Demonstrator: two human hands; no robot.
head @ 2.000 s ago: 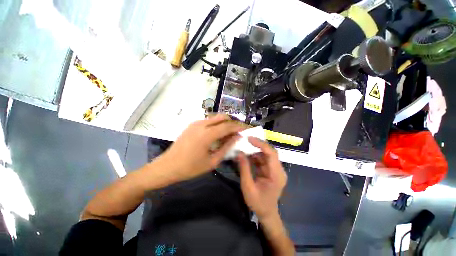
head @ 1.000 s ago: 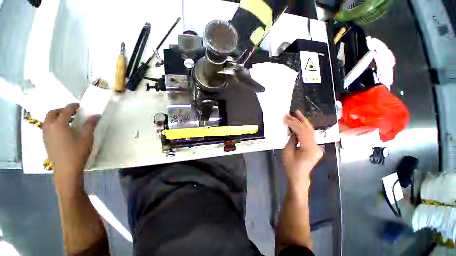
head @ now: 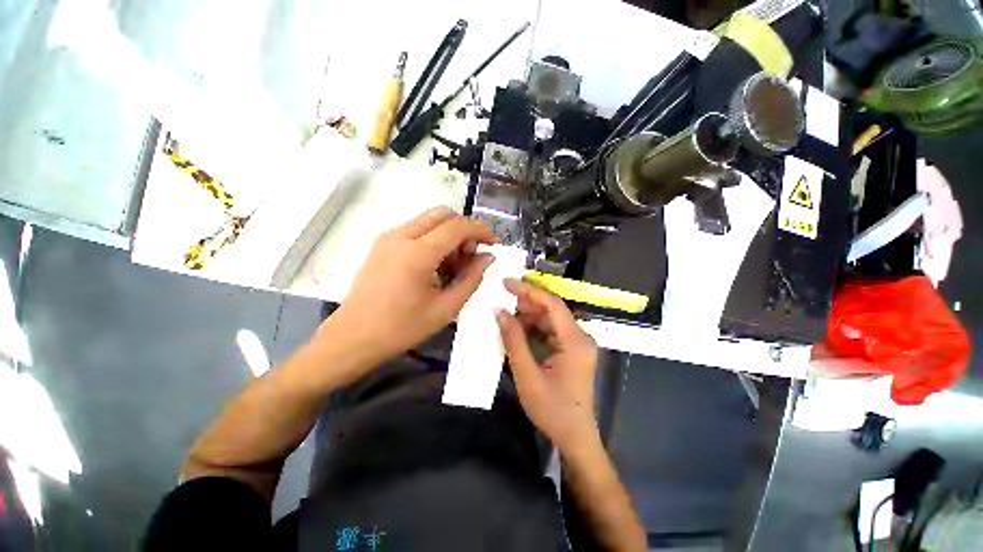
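A flat white strip (head: 474, 361) hangs from the front edge of the machine down over my lap. Its upper end lies at the metal feed area left of the yellow edge strip (head: 587, 292). My left hand (head: 415, 270) pinches the strip's upper left side, thumb and fingers close to the metal parts. My right hand (head: 550, 350) is at the strip's right edge, with fingertips and thumb on or very near it; the exact contact is unclear. The machine arm with its round cap (head: 767, 111) stands above the black bed (head: 625, 253).
A yellow-handled tool (head: 386, 116), a black pen-like tool (head: 433, 81) and a thin screwdriver (head: 474, 76) lie left of the machine. A strip pile (head: 323, 226) is at left. Yellow-and-black tape (head: 199, 178) lies near the left edge. A black machine cover (head: 792, 248) and red bag (head: 900, 334) are at right.
A second ago my hands were apart, left at the pile and right by white pieces on the right. Now both are together at the machine with a strip. The view has shifted.
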